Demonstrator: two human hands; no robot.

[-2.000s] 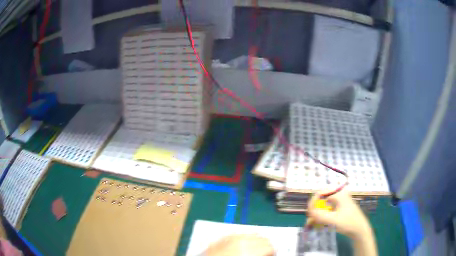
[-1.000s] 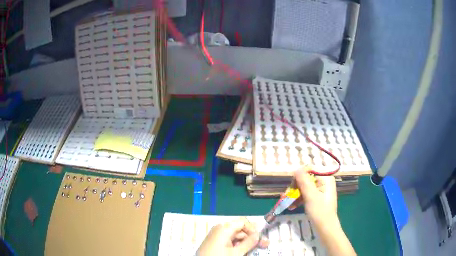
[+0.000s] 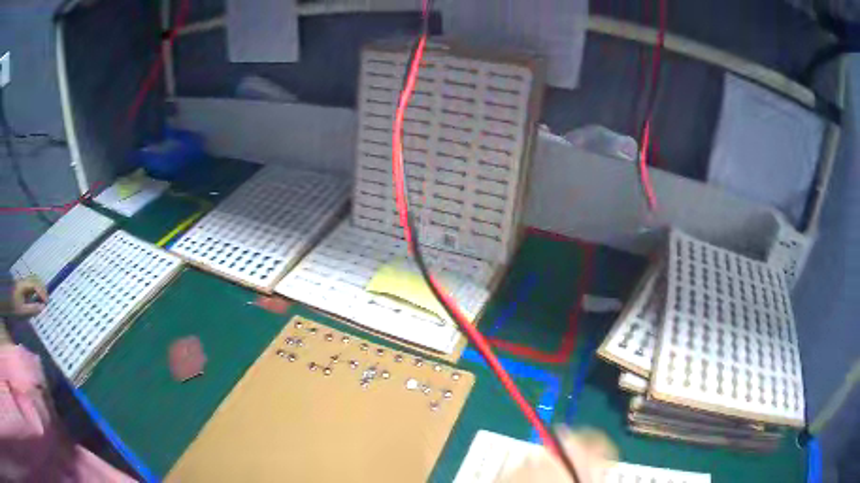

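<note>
My left hand (image 3: 566,458) is a blurred shape at the bottom edge, mostly cut off, over the white slotted tray (image 3: 651,474); its fingers and any held part cannot be made out. My right hand and the yellow tool are not visible. The red-and-black lead (image 3: 404,179) hangs from above, crosses the view and runs down in front of the visible hand to the bottom edge. The brown board (image 3: 330,415) lies left of the white tray, with small shiny components (image 3: 354,362) along its far part.
Stacked trays (image 3: 731,330) stand right. An upright tray (image 3: 443,141) leans at back centre; a yellow slip (image 3: 410,286) lies before it. Patterned trays (image 3: 104,297), a reddish-brown scrap (image 3: 187,358) and a blue container (image 3: 172,151) are left. Another person's pink sleeve (image 3: 38,415) enters left. A second lead (image 3: 646,156) hangs behind.
The view has swung left, so the bench things sit further right. My right hand and the yellow tool have left the picture. The lead now crosses the centre. Another person's sleeve shows more.
</note>
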